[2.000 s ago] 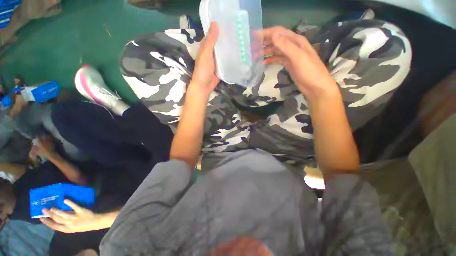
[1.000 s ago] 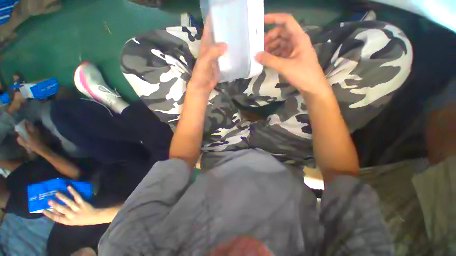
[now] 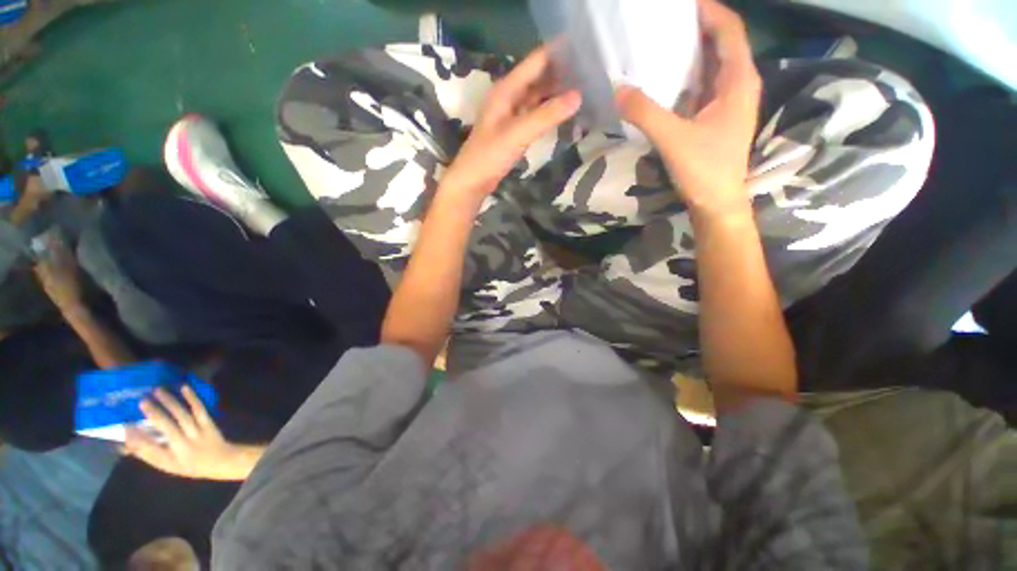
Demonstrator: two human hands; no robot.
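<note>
A small white appliance with a frosted grey side [image 3: 641, 50] is held over my lap at the top of the view. Its far end is cut off by the top edge and it is slightly blurred. My right hand [image 3: 714, 117] grips its right side, with the thumb on the near face and the fingers around the far side. My left hand [image 3: 515, 117] is at its left side, thumb and fingers apart; whether the fingertips touch it is hard to tell.
My camouflage-clad knees spread to both sides over a green floor [image 3: 240, 67]. At left a neighbour's hand rests on a blue carton [image 3: 117, 396], and another blue and white carton [image 3: 95, 173] is further up. A white surface [image 3: 948, 28] shows at top right.
The appliance has moved to the right and turned, now tilted with its white side to the right. My right hand has closed around it; my left hand has shifted right and loosened.
</note>
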